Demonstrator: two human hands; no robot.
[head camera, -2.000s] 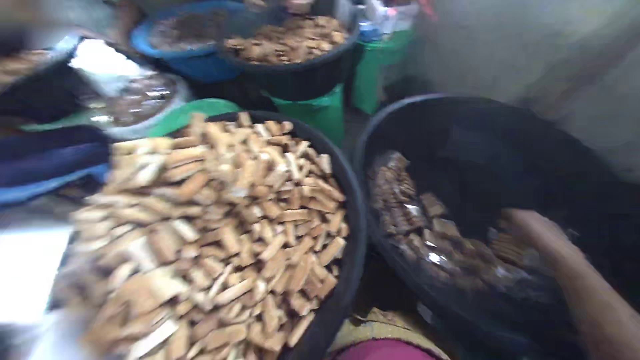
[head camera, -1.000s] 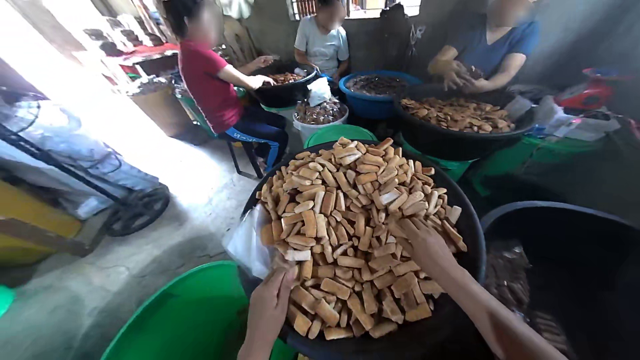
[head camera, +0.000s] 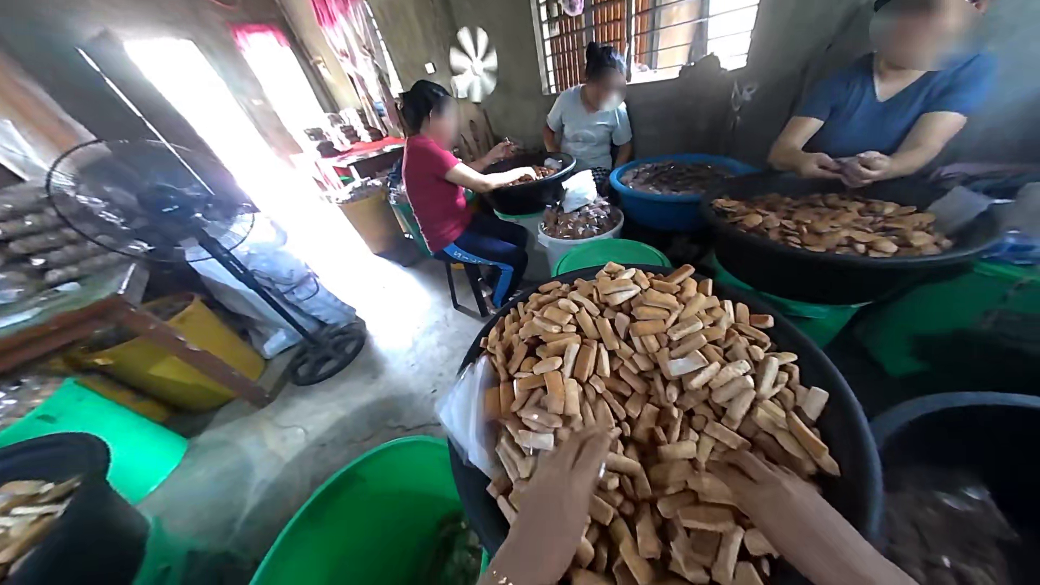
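Note:
Rectangular pieces of baked bread or biscuit (head camera: 642, 325) are heaped in a large round black basin (head camera: 853, 455). My left hand (head camera: 569, 479) rests palm down on the near left part of the heap, fingers pointing forward; whether it grips a piece is hidden. On the near right part, my right hand (head camera: 756, 487) touches the pieces with its fingertips partly hidden among them. Clear plastic bags (head camera: 471, 406) lie over the basin's left rim, to the left of my left hand.
Green tubs (head camera: 366, 512) stand left of the basin. At right is a dark tub (head camera: 959, 406) with packed goods. Three people sit beyond, around a blue basin (head camera: 682, 187) and black basins (head camera: 853, 268). A pedestal fan (head camera: 252, 284) stands at left.
Two seconds ago my right hand was in the dark tub at right; it is now on the heap. Since one second ago, my left hand has moved from the basin's near left edge onto the heap.

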